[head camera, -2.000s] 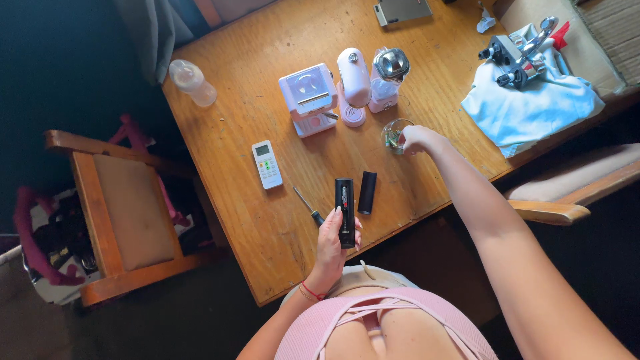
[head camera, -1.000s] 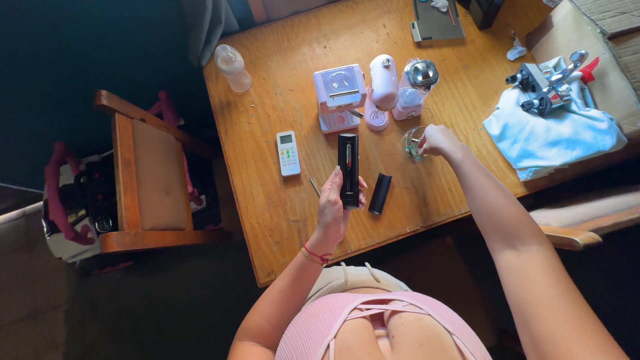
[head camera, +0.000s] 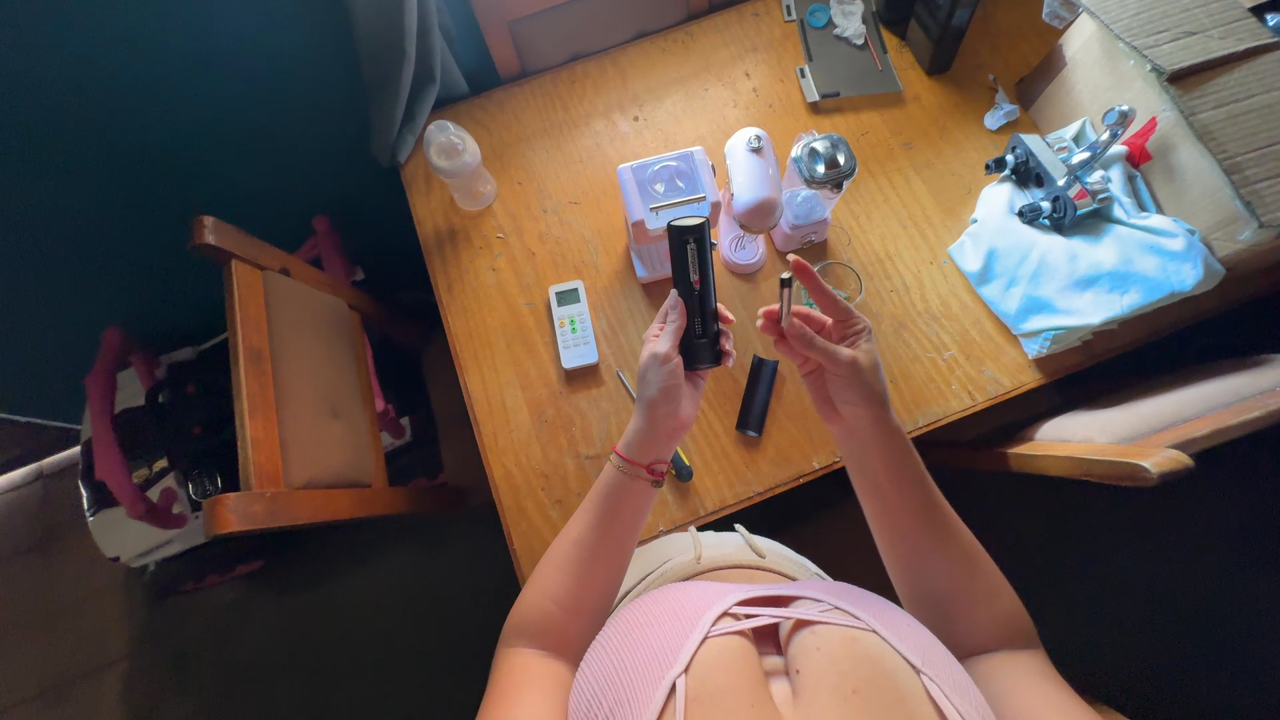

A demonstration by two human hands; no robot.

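Note:
My left hand [head camera: 672, 355] holds a black cylindrical device [head camera: 694, 290] upright, its battery compartment uncovered and facing me. Between the thumb and fingers of my right hand [head camera: 825, 350] is a small battery [head camera: 785, 298], just right of the device. A curved black cover [head camera: 757, 396] lies on the wooden table below and between the hands. Behind my left wrist lies a screwdriver [head camera: 681, 465], partly hidden. A small glass bowl [head camera: 840, 283] stands behind my right fingers, which partly hide it; its contents are unclear.
On the table [head camera: 540, 430] are a white remote control [head camera: 573, 325], a baby bottle [head camera: 461, 165], toy-like pink kitchen appliances [head camera: 752, 180] and a dark tray [head camera: 850, 60]. A chrome faucet [head camera: 1070, 175] rests on a light blue cloth [head camera: 1080, 270] beside a cardboard box [head camera: 1120, 110]. Wooden chairs [head camera: 310, 380] flank the table.
My right hand has come from the glass bowl toward the black device and now holds up a battery. My left hand still holds the device.

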